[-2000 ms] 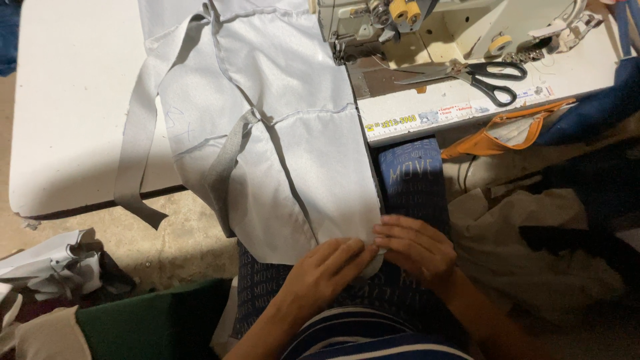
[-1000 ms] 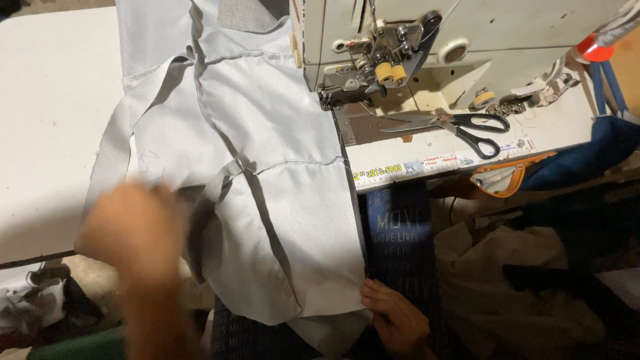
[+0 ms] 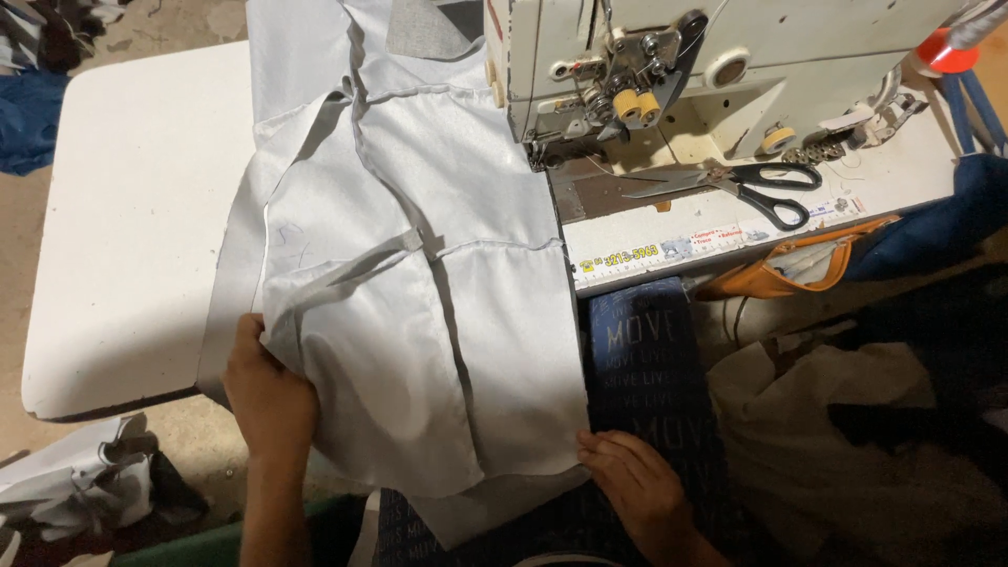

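Note:
A light grey satin garment piece (image 3: 504,331) with raised seams and loose strips lies over the table edge and hangs toward my lap. My left hand (image 3: 272,394) grips its left edge, fingers partly hidden under the fabric. At the lower right corner my right hand (image 3: 630,480) pinches the edge. The garment's upper right side lies beside the presser foot of an industrial sewing machine (image 3: 614,87). Black-handled scissors (image 3: 732,181) rest partly open in front of the machine. Darker grey cloth (image 3: 472,512) shows beneath the bottom hem.
The white sewing table (image 3: 134,228) extends to the left. An orange-edged pouch (image 3: 803,268) and blue fabric (image 3: 937,220) hang at the table's right front. Fabric scraps (image 3: 94,480) lie at lower left, and beige cloth (image 3: 819,409) lies at lower right. Dark blue printed fabric (image 3: 646,362) is below the table edge.
My left hand has moved from beside my right hand, at the bottom hem, to the garment's left edge. The right hand stays at the lower right corner.

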